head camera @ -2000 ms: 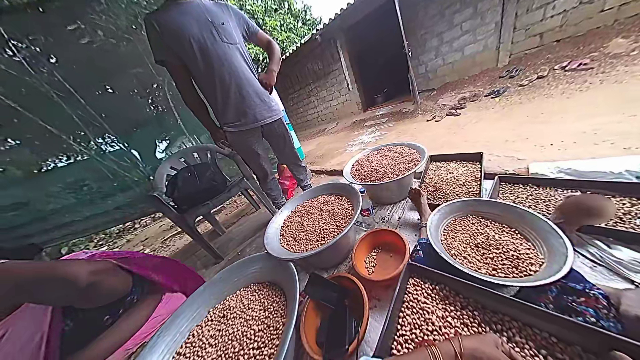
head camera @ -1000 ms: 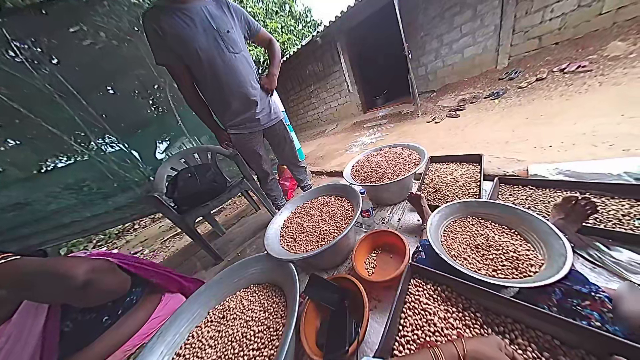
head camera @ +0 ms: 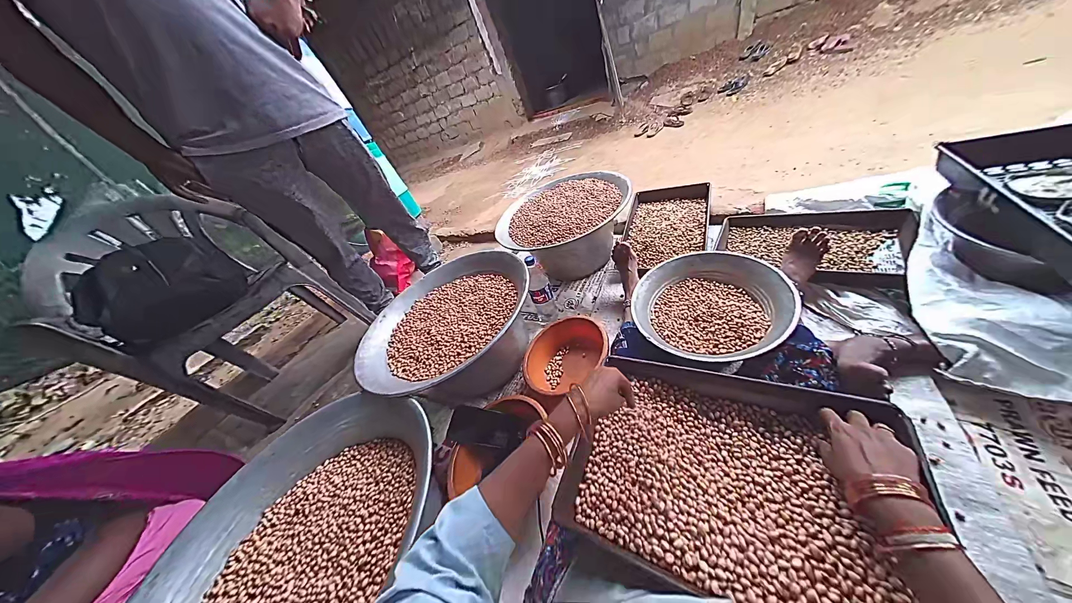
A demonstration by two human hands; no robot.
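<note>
A dark rectangular tray (head camera: 754, 387) full of brown nuts or seeds (head camera: 712, 494) lies in front of me, slightly tilted in view. My left hand (head camera: 607, 392), with bangles at the wrist, is at its upper left corner, fingers curled down by the nuts; whether they pinch any is unclear. Toward the tray's right side my right hand (head camera: 867, 452) rests on the nuts, its fingers spread. Just beyond the left hand, an orange bowl (head camera: 588, 339) holds a few nuts. A second orange bowl (head camera: 463, 473), partly hidden by my left arm, has a dark phone-like object (head camera: 486, 427) over it.
Metal basins of nuts stand left (head camera: 285, 448), ahead (head camera: 502, 339), farther back (head camera: 548, 247) and beyond the tray (head camera: 783, 306). Smaller trays (head camera: 666, 194) (head camera: 846, 219) lie behind. A plastic chair (head camera: 209, 343) holds a black bag (head camera: 159, 289). One person (head camera: 276, 159) stands nearby; another's feet (head camera: 806, 251) flank a basin.
The view has shifted down and right, bringing more of the tray into sight. Both my hands now show at it; earlier, only one bangled hand was visible at the bottom edge.
</note>
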